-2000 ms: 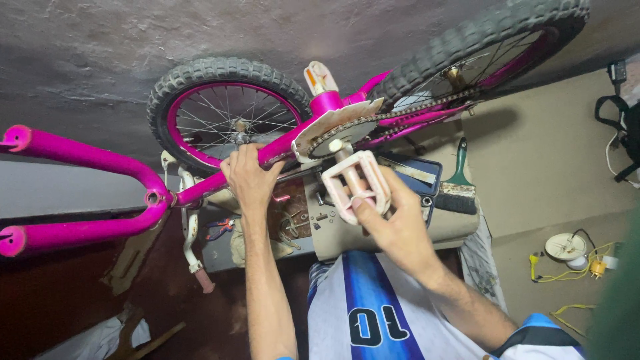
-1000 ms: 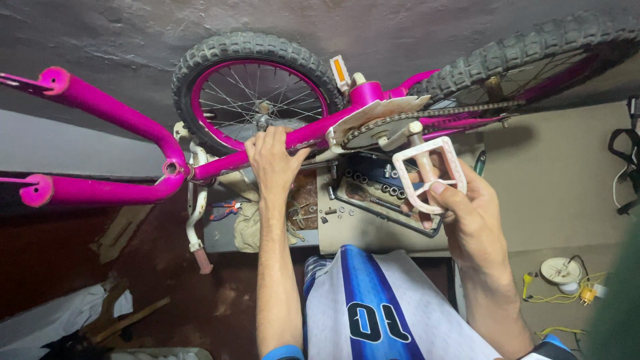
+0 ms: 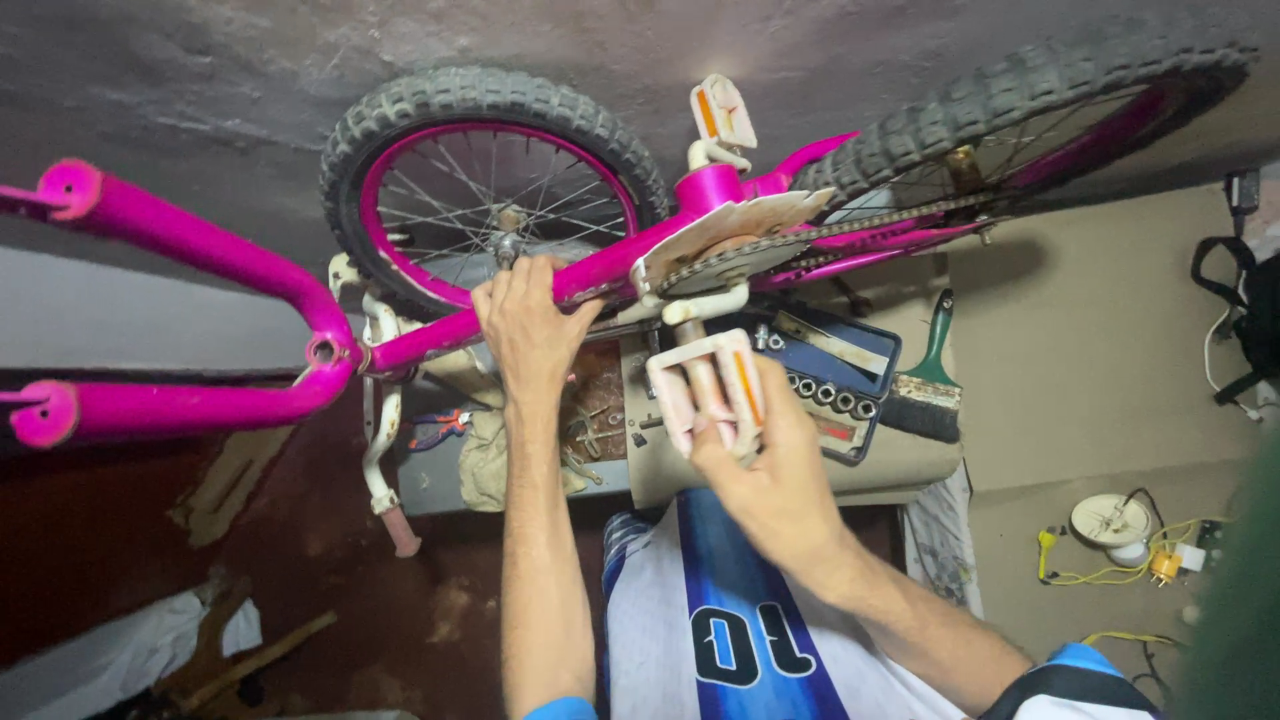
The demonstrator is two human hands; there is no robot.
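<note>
A pink bicycle frame (image 3: 622,262) lies across the view, its fork (image 3: 210,405) pointing left. My left hand (image 3: 528,325) grips a frame tube beside the loose-looking knobby wheel (image 3: 490,100). My right hand (image 3: 765,465) holds the near white plastic pedal (image 3: 672,395), thumb on its inner part. That pedal sits on the white crank arm (image 3: 708,304), next to the chainring (image 3: 735,265) and its worn chain guard (image 3: 665,240). The chain (image 3: 860,222) runs right to the rear wheel (image 3: 1000,110). The far pedal (image 3: 722,112) stands above the pink bottom bracket shell.
Below the frame lie an open socket set case (image 3: 868,335), a paintbrush (image 3: 930,385), pliers (image 3: 440,428), a cloth (image 3: 485,460) and small metal parts. White handlebars (image 3: 380,440) hang left. A yellow cable (image 3: 1100,577) and a round white fixture (image 3: 1110,520) lie at right; a wall is behind.
The near pedal, with my right hand on it, has moved around the crank's axis, first right, then back left. My left hand keeps its hold on the frame tube. The view has shifted somewhat.
</note>
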